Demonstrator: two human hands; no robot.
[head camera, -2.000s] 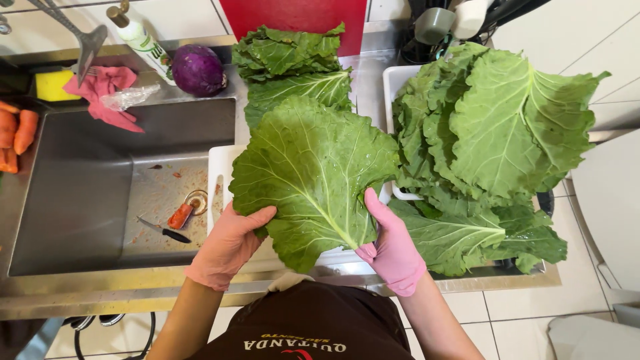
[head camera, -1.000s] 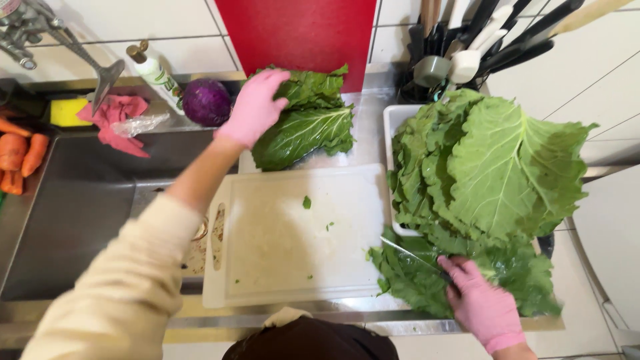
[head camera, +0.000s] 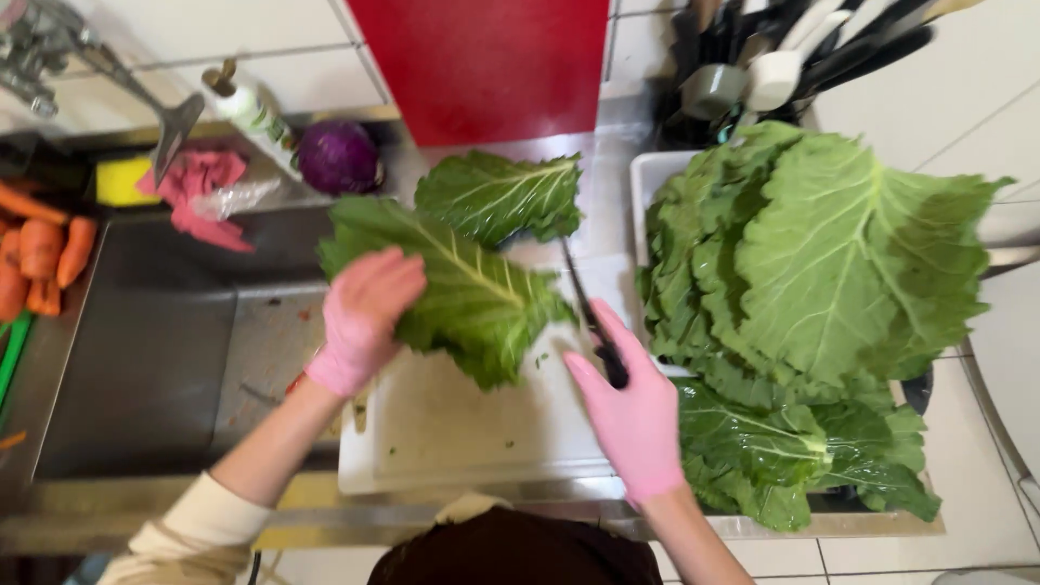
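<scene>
My left hand (head camera: 366, 317), in a pink glove, holds a large collard leaf (head camera: 463, 284) by its left part, raised over the white cutting board (head camera: 455, 431). My pink-gloved right hand (head camera: 634, 398) grips a knife (head camera: 601, 333) by its black handle, its blade pointing up and away, right of the leaf's stem end. Behind the held leaf, another leaf (head camera: 504, 195) lies on the steel counter. A pile of big collard leaves (head camera: 845, 260) rests on a white tray (head camera: 642, 203) at the right. More leaves (head camera: 756, 447) lie nearer me, below that pile.
The steel sink (head camera: 154, 341) is at the left, with carrots (head camera: 41, 252) beyond it. A yellow sponge (head camera: 122, 180), a pink cloth (head camera: 199, 195), a bottle (head camera: 256, 118) and a purple cabbage (head camera: 339, 157) line its back edge. A red board (head camera: 487, 65) and utensils (head camera: 780, 73) stand behind.
My left hand has lifted a leaf from the back stack and brought it over the board. The right hand, with the knife, has moved left from the leaves at the lower right.
</scene>
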